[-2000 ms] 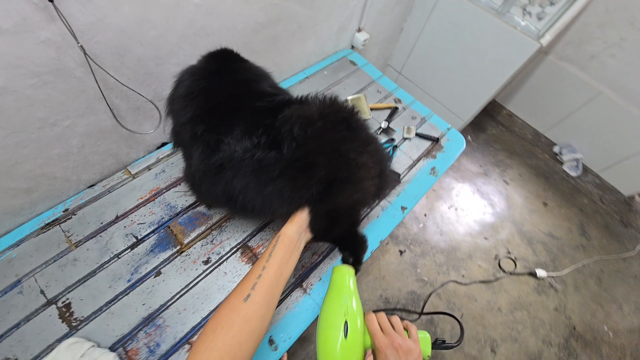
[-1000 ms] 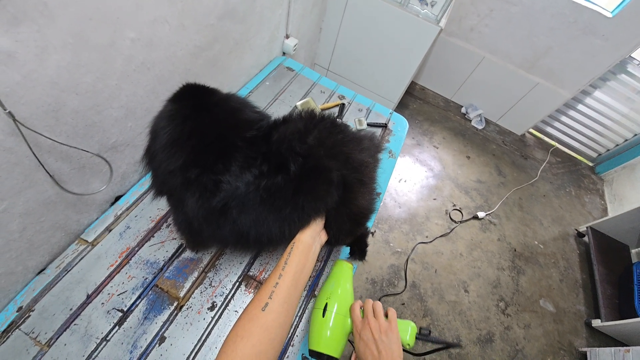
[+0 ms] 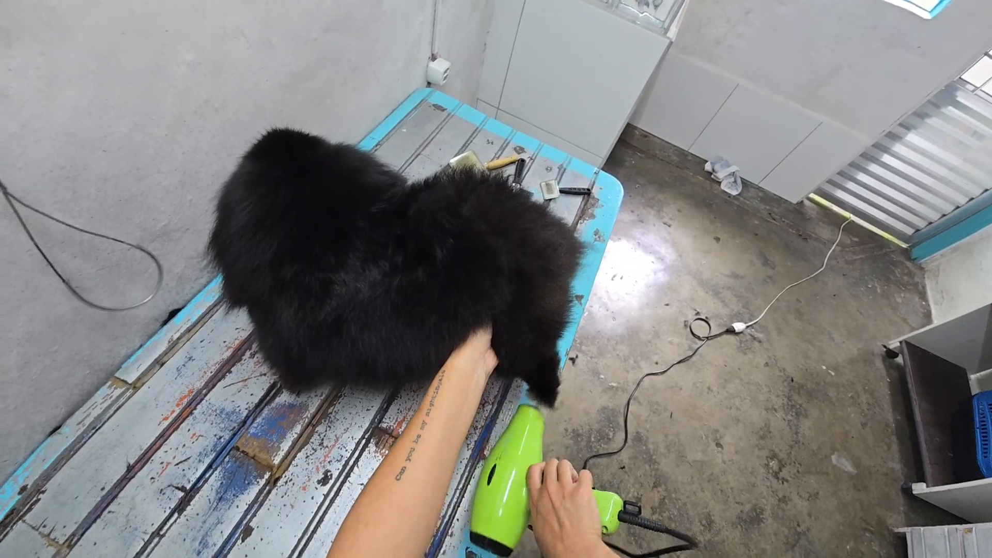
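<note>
A fluffy black animal, probably a dog (image 3: 403,263), is on a paint-stained slatted table (image 3: 178,449) with a blue edge; its face does not show. My left hand (image 3: 479,349) reaches into the fur beside a hind leg, with the fingers hidden, so its hold cannot be told. My right hand (image 3: 562,496) grips a lime-green hair dryer (image 3: 508,473) by the handle. The dryer's nozzle points at the dark paw (image 3: 545,384) that hangs at the table's edge, close to it.
Grooming brushes (image 3: 550,189) with handles lie at the table's far end. A cable loop (image 3: 116,302) hangs on the left wall. The dryer's black cord (image 3: 628,403) runs over the concrete floor to a white extension cord (image 3: 798,283). A shelf unit (image 3: 938,418) stands at right.
The view has swung toward the right, bringing the corrugated metal door and shelf into sight. My right hand still holds the dryer near the paw, and my left remains at the animal's hind leg.
</note>
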